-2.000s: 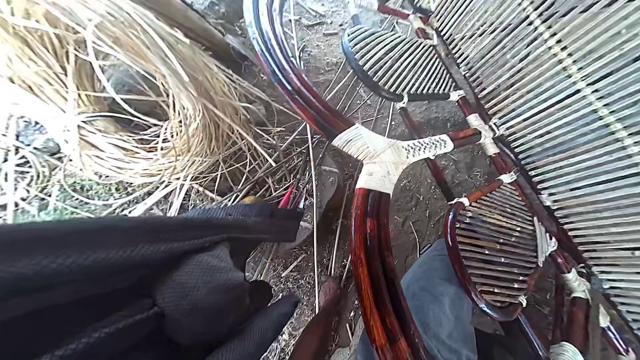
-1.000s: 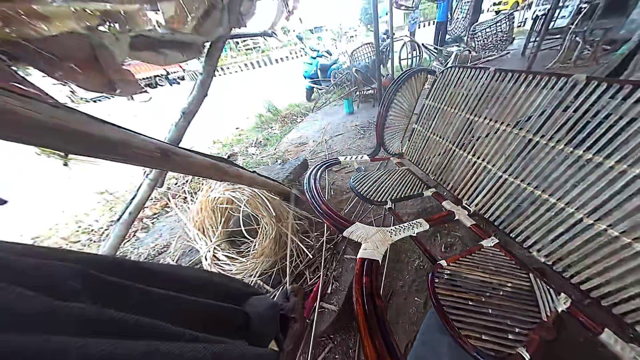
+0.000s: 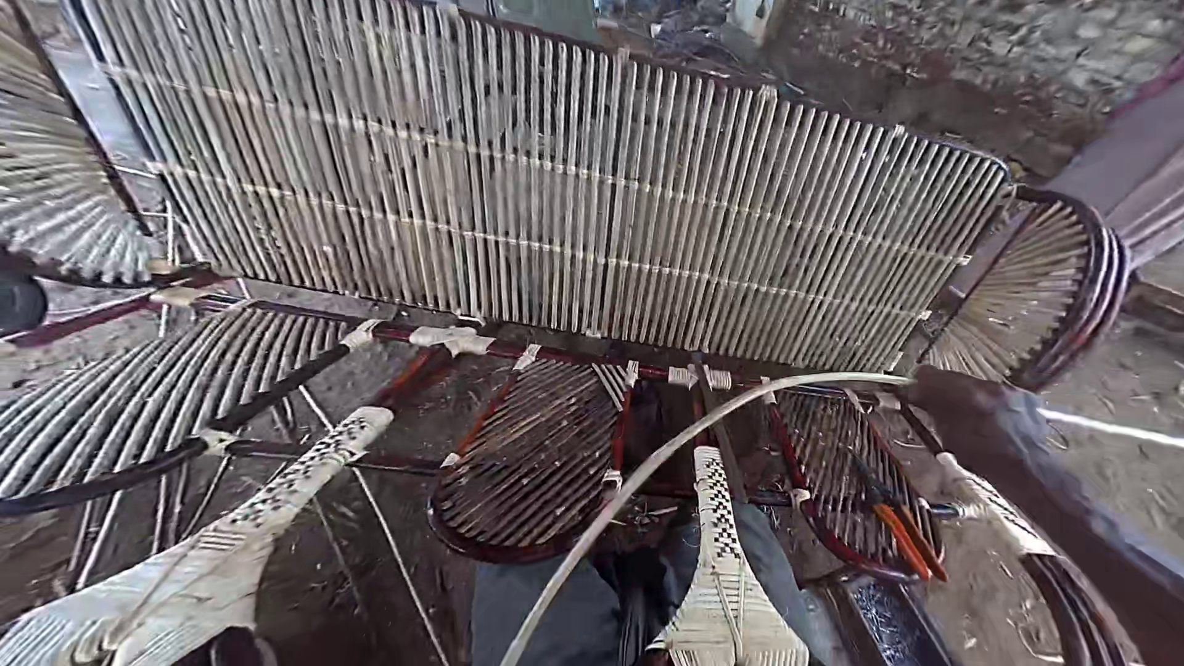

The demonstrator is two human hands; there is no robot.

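Note:
My right hand (image 3: 957,407), blurred, is closed around a long pale cane strip (image 3: 647,462) at the right. The strip arcs down to the bottom edge, and its other end sticks out past the hand. My left hand cannot be made out; a dark shape at the lower left edge is unclear. Before me stands a cane settee with a slatted back (image 3: 555,185) and a dark red frame. Pale cane binding with a dark checked pattern (image 3: 717,527) wraps the middle piece, and similar binding (image 3: 277,499) covers the left one.
Orange-handled pliers (image 3: 906,541) lie on the right slatted oval panel (image 3: 832,462). Another slatted oval panel (image 3: 536,453) is at the centre. Fan-shaped slatted sides (image 3: 1027,287) flank the settee back. My knees are below, and a stone wall (image 3: 1064,55) stands behind.
The view has swung right, from the coil of cane strips on the ground to the settee. My right hand with the long strip has come into view; the dark cloth at the left is out of view.

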